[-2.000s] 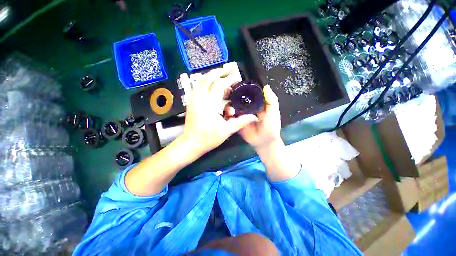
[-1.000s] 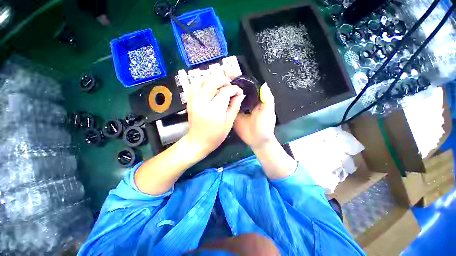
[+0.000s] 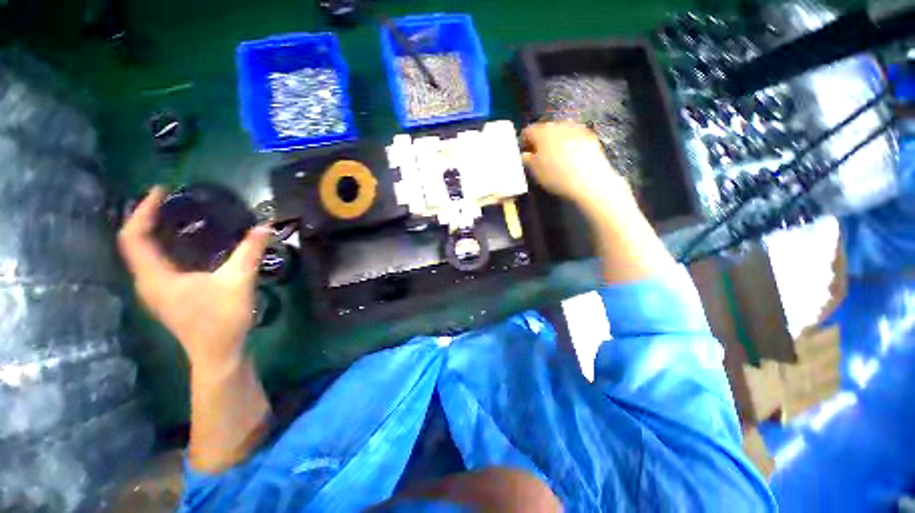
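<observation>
My left hand (image 3: 201, 291) holds a black round part (image 3: 199, 226) between thumb and fingers at the left, above the loose black parts. My right hand (image 3: 567, 160) is over the left edge of the black parts tray (image 3: 657, 120), beside the white assembly fixture (image 3: 426, 170); its fingertips are blurred, so whether it holds anything cannot be told. The fixture has a yellow piece (image 3: 513, 218) at its right and a dark ring with a pale centre (image 3: 467, 250) at its front. An orange-tan ring (image 3: 348, 190) lies on the black base left of the fixture.
Two blue bins (image 3: 244, 95) with small metal parts stand behind the fixture; a dark thin tool (image 3: 416, 58) rests in the right one. Clear blister trays stand at far left (image 3: 60, 301) and right (image 3: 742, 140). Cartons (image 3: 813, 376) and black cables are at right.
My left hand has moved from the fixture to the far left and now has the black round part, earlier between both hands. My right hand has moved to the black tray. The fixture is uncovered.
</observation>
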